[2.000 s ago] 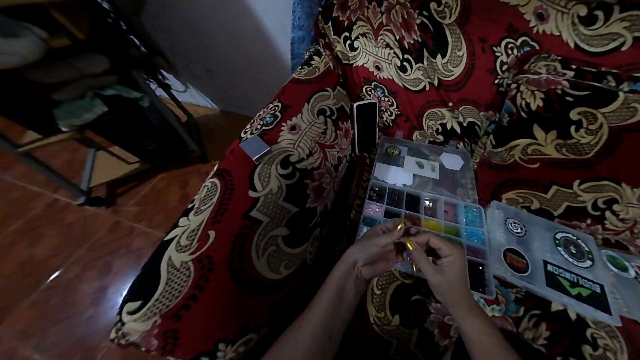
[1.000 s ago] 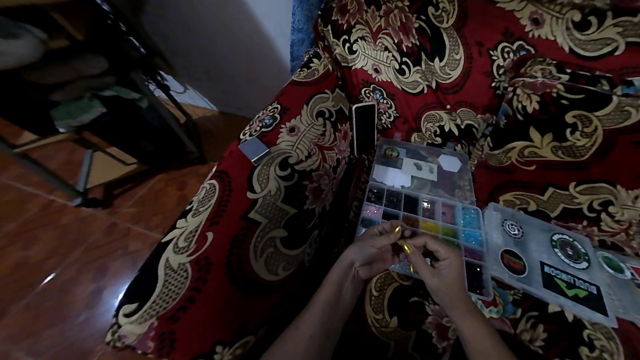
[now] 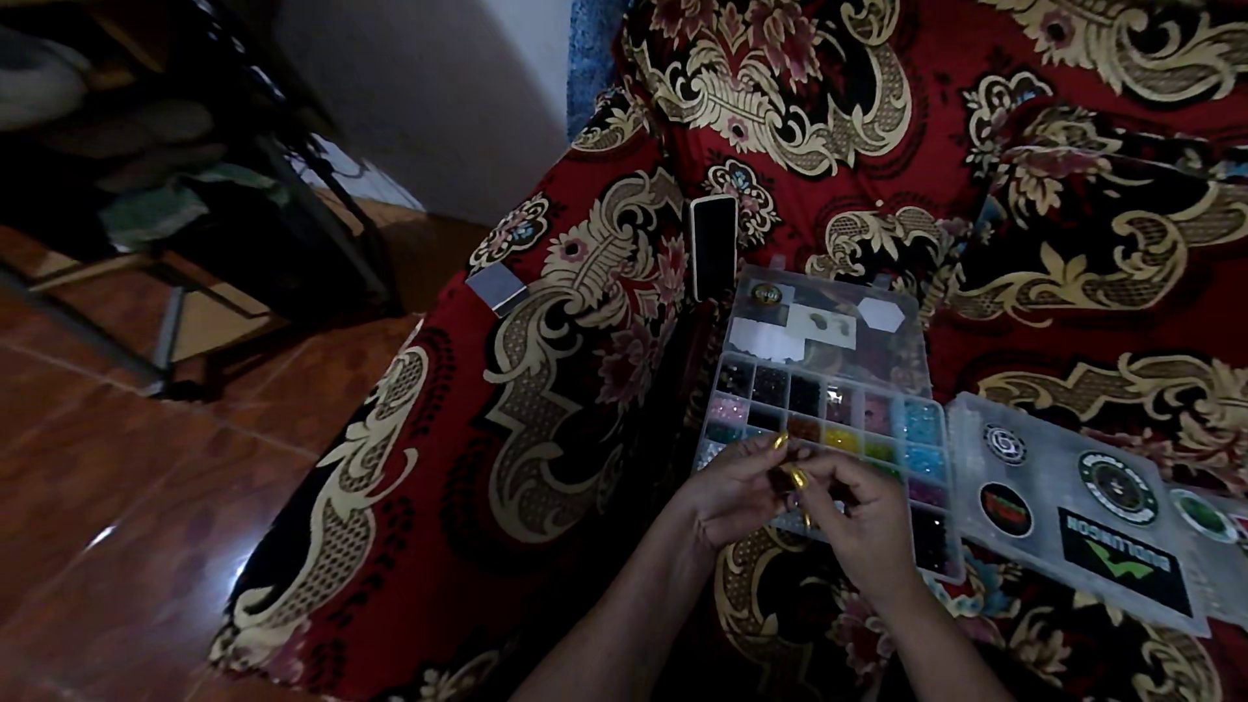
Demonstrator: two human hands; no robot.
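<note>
My left hand (image 3: 743,492) and my right hand (image 3: 853,512) meet fingertip to fingertip over the near part of an open plastic bead organizer (image 3: 933,405). Their nails are gold. Thumbs and index fingers are pinched close together; whatever may be between them is too small and dark to make out. The organizer's compartments hold beads in black, pink, yellow (image 3: 840,440), green and light blue (image 3: 921,423). Its clear lid (image 3: 892,356) lies folded back, with paper pieces and a round sticker showing on it. My hands hide part of the lower compartments.
A closed clear plastic case (image 3: 1048,526) with stickers lies right of the organizer, another at the far right edge. A phone (image 3: 714,248) leans upright behind. A small grey box (image 3: 498,290) sits on the armrest of the patterned sofa (image 3: 585,390). A metal-framed shelf (image 3: 171,327) stands left on the tiled floor.
</note>
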